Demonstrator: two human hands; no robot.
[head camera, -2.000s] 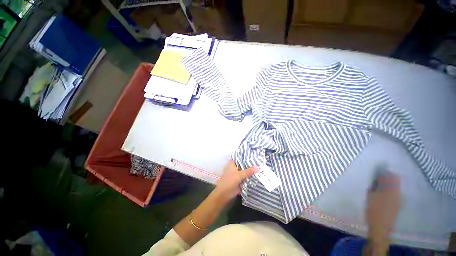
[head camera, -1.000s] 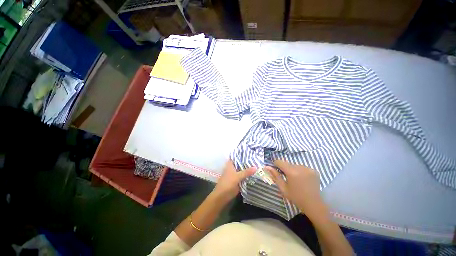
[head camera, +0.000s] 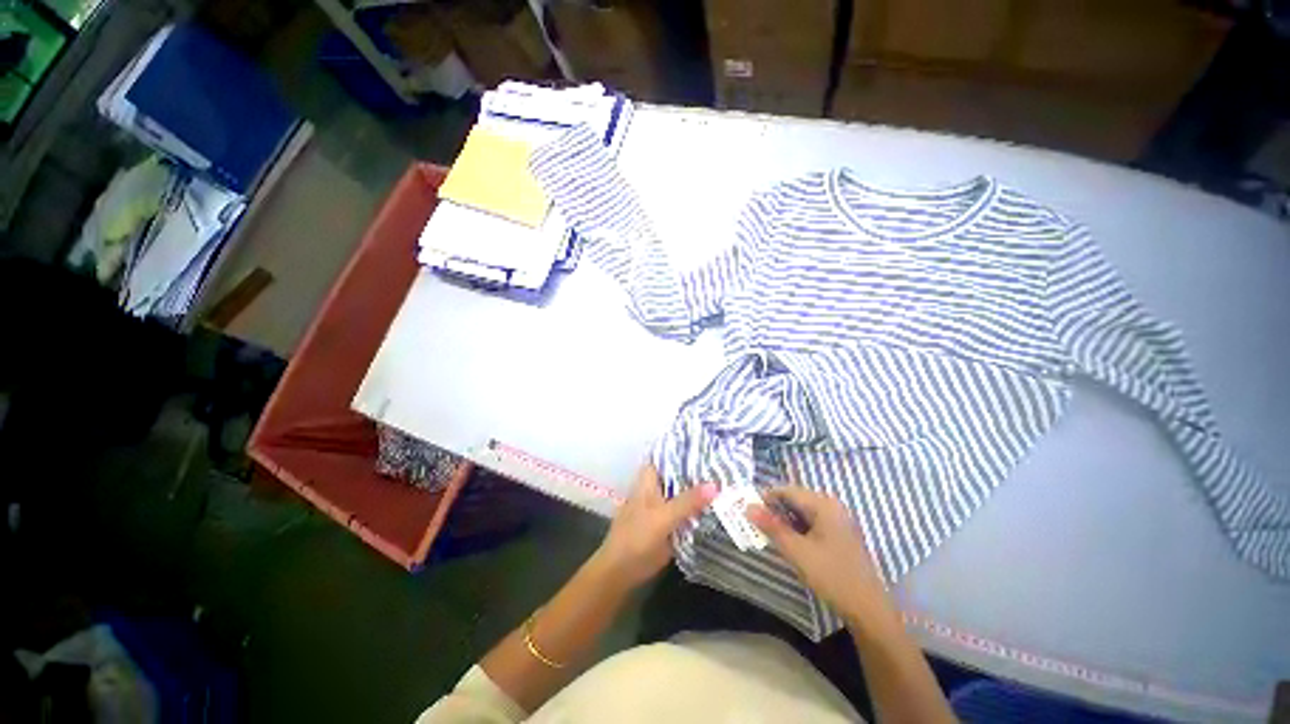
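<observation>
The striped long-sleeved top (head camera: 920, 283) lies on the table, neck away from me, its lower left side bunched and turned up at the near edge. My left hand (head camera: 654, 526) grips the bunched fabric, thumb at the white care label (head camera: 739, 518). My right hand (head camera: 821, 540) holds the label's right side between thumb and fingers. A small dark thing, perhaps the snips (head camera: 787, 515), shows in the right hand, mostly hidden by the fingers.
A paper stack (head camera: 488, 248) with a yellow pad (head camera: 495, 178) is at table left, one sleeve touching it. A tape measure (head camera: 559, 477) runs along the near edge. A red bin (head camera: 340, 340) stands below left. Blue folders (head camera: 212, 106) are far left. Cartons (head camera: 990, 71) stand behind the table.
My right hand came in from the blurred position at the right to the care label. My left hand stays on the fabric. The view has shifted slightly.
</observation>
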